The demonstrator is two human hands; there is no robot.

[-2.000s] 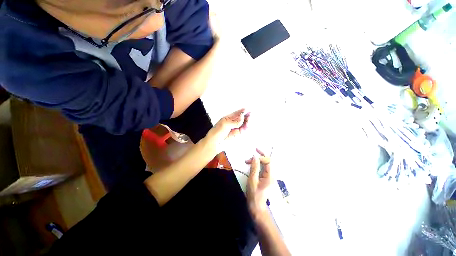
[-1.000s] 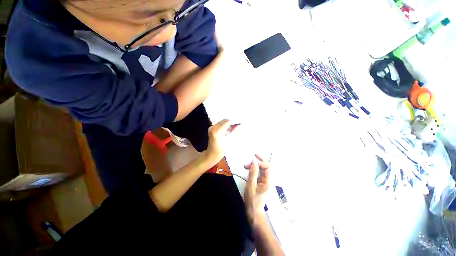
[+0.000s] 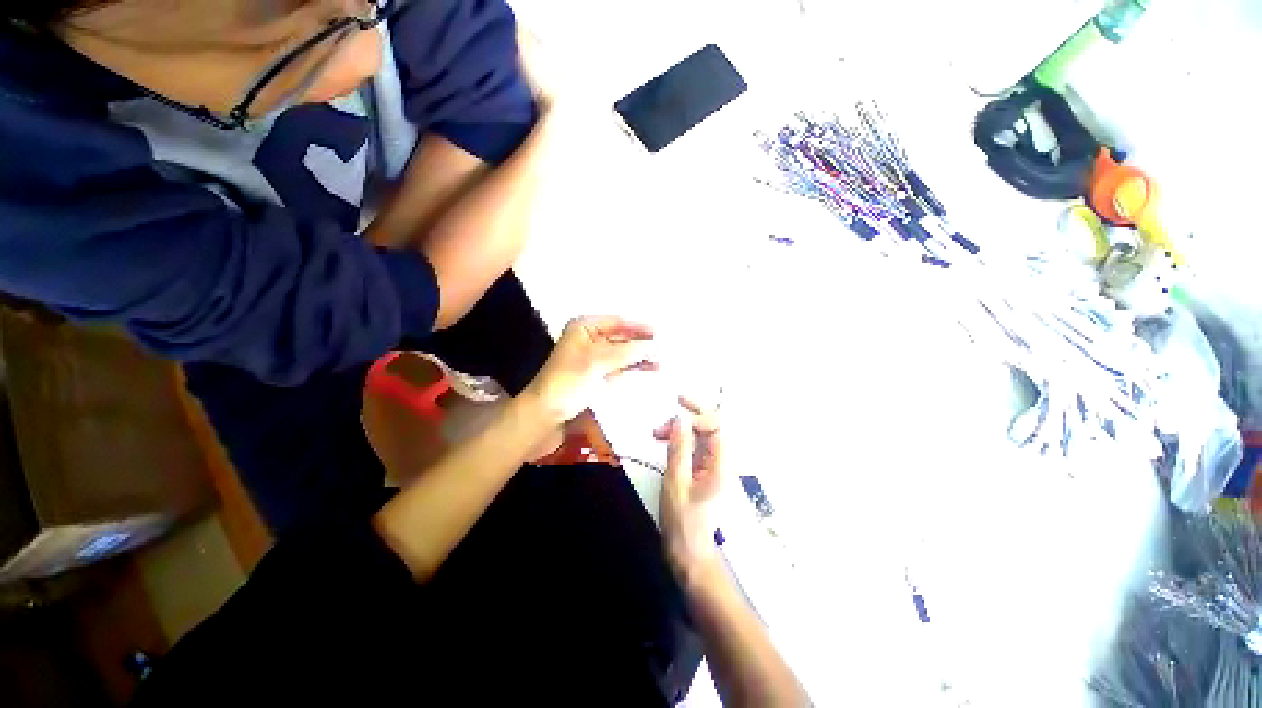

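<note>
My left hand [image 3: 588, 362] is over the near edge of the white table [image 3: 830, 553], fingers stretched to the right, thumb and fingertips slightly apart; the glare hides whether a thin wire lies between them. My right hand [image 3: 689, 477] is just below and to the right, fingers curled, with fingertips close together. A tiny pale tip shows above them, too small to name. A thin dark wire [image 3: 639, 462] runs from the table edge toward my right hand. A dark connector piece [image 3: 754, 495] lies right of my right hand. Another single harness piece [image 3: 919, 600] lies farther right.
A harness bundle [image 3: 858, 180] and grey-white cables [image 3: 1073, 367] lie on the far table. A smartphone [image 3: 681, 97], a black ring [image 3: 1031, 144] and an orange round item [image 3: 1120, 190] lie beyond. A person in a blue top [image 3: 208, 263] sits at left, arms at the table edge. A cardboard box [image 3: 97, 429] is lower left.
The view has shifted, so table things sit farther left and higher. My left hand's fingers have opened and reach out more toward the right. My right hand keeps nearly the same pose.
</note>
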